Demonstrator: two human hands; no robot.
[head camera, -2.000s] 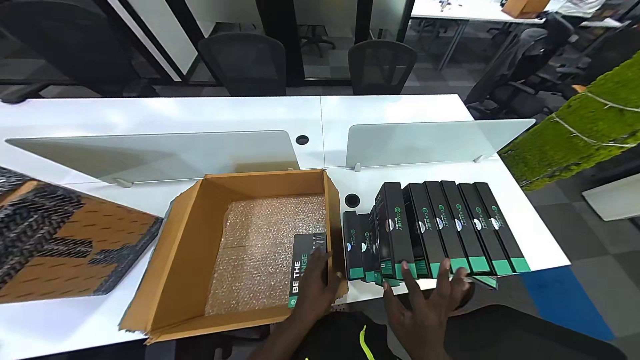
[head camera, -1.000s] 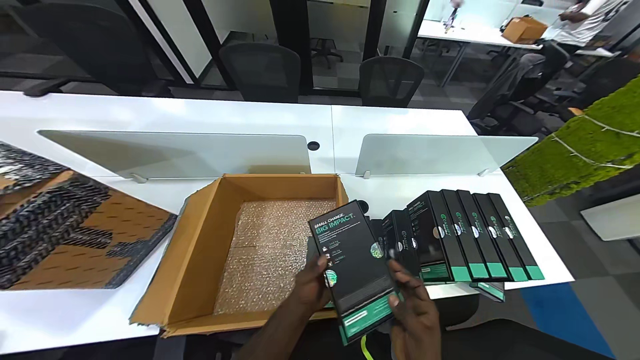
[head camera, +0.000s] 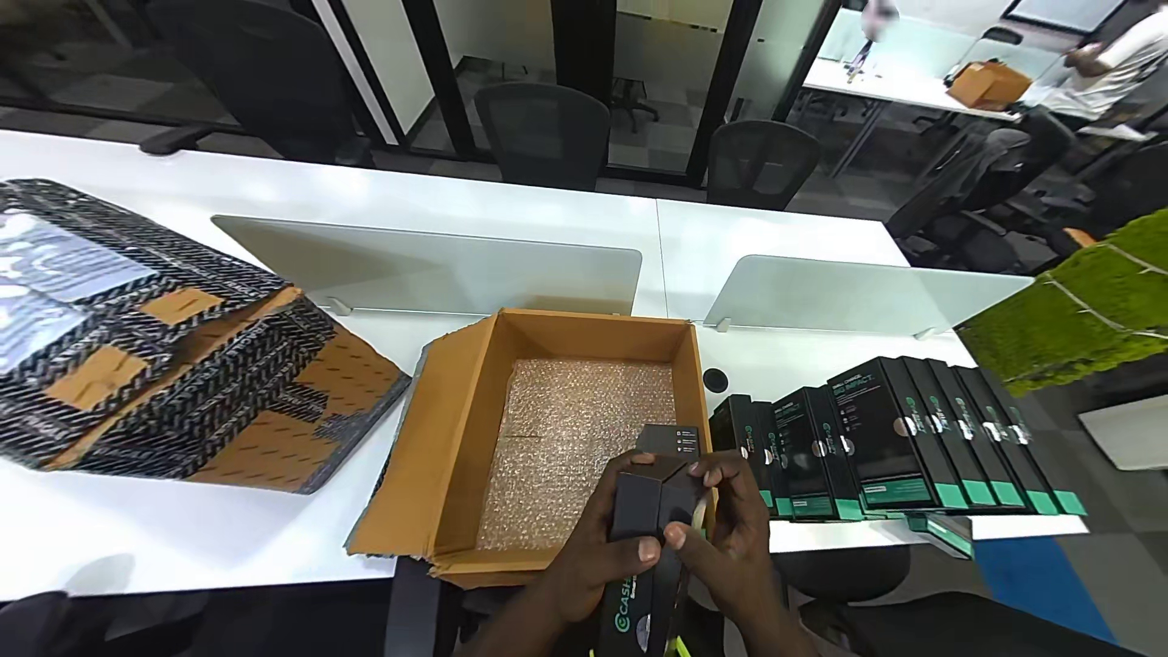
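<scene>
Between my two hands is a black product box with green print, tilted on end, over the near right corner of an open cardboard carton. My left hand grips its left side and my right hand its right side, with both thumbs on the near face. Bubble wrap lines the carton floor, and another dark box stands inside by the right wall. Right of my hands, a row of black boxes with green ends stands on the white desk.
A large carton wrapped in printed tape lies at the left of the desk. Frosted glass dividers stand behind the carton and the row. One box juts past the near desk edge. A person is at a far desk.
A black box was held face up one second ago; now a box is held narrow side up, lower and nearer my body. Two seconds ago my right hand was at the row of boxes.
</scene>
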